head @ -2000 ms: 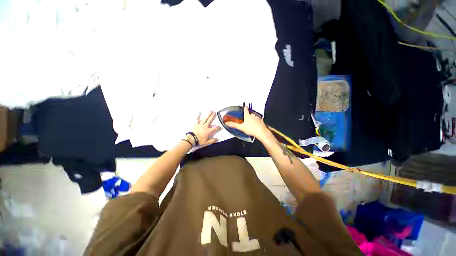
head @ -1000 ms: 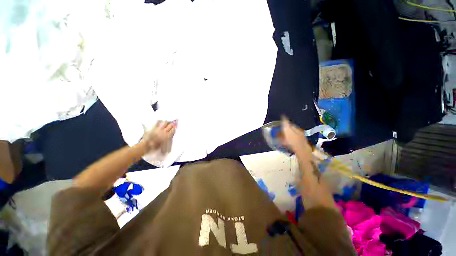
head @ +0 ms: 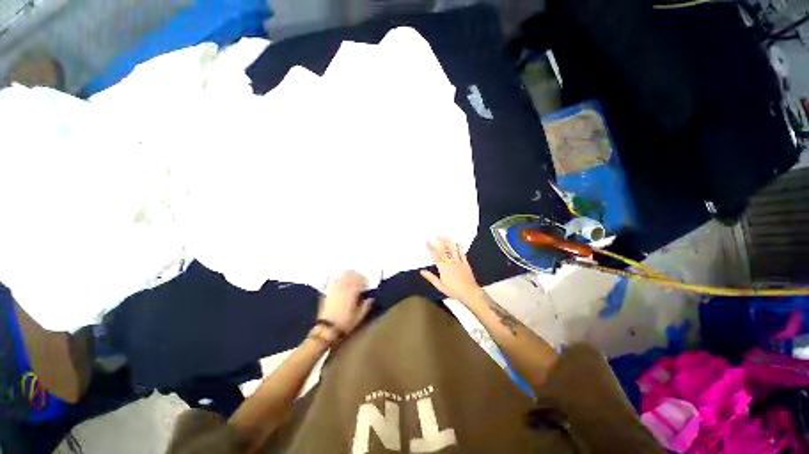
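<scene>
A white fabric panel lies spread on the black cover, with a zigzag far edge. My left hand is at its near edge, slightly blurred; a small white bit shows by the fingers, and whether they pinch fabric is unclear. My right hand lies flat with spread fingers on the near right edge, holding nothing. The steam iron, with its orange-brown handle, stands by itself on the black cover to the right of my right hand, its tip pointing left.
A white fabric heap adjoins the panel at left. A blue iron rest, a white roll and green-handled snips are at right. The yellow hose runs off right. Pink bundles are lower right. Another person's arm may be at far left.
My right hand has let go of the iron, which now stands at right, and has moved onto the panel. My left hand has moved right along the near edge. The view has shifted.
</scene>
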